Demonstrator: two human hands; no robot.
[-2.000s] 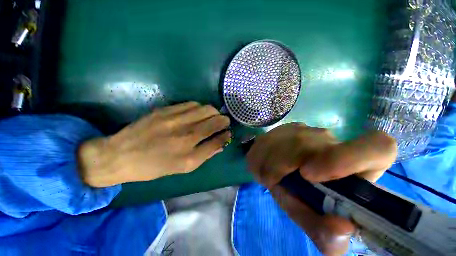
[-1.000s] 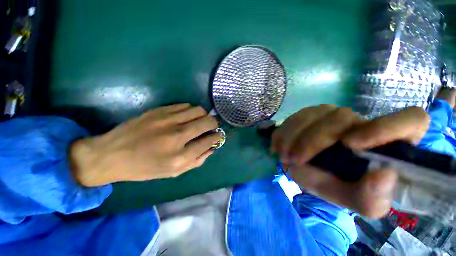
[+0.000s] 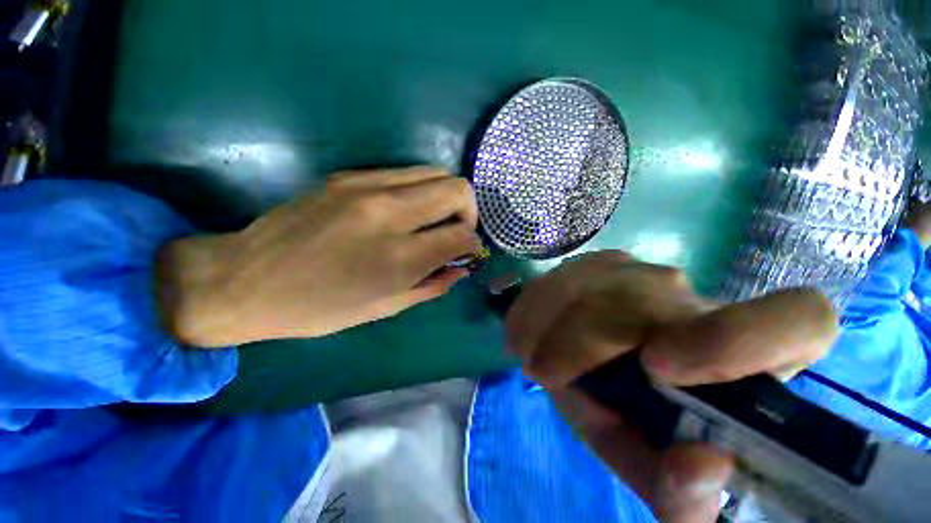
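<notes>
My left hand (image 3: 337, 255) pinches a small module (image 3: 472, 259) between thumb and fingers, mostly hidden by the fingertips, beside the lower left rim of the screw plate. My right hand (image 3: 653, 347) grips the electric screwdriver (image 3: 786, 429), with its black nose and grey-white barrel running to the lower right. Its front end points left toward the module; a small gap shows between them, and the bit tip is not clear. The round perforated screw plate (image 3: 551, 169) lies on the green mat, with dark specks gathered on its right part.
A black compartment tray (image 3: 80, 102) with silver-and-yellow modules is at the far left. Clear blister trays (image 3: 842, 174) are stacked at right. A thin black cable (image 3: 863, 401) runs at lower right. Another person's blue sleeve (image 3: 888, 317) shows at the right edge.
Since one second ago, my right hand and the screwdriver have moved left, closer to the module. The view has shifted, so the plate appears further right. My left hand still pinches the module.
</notes>
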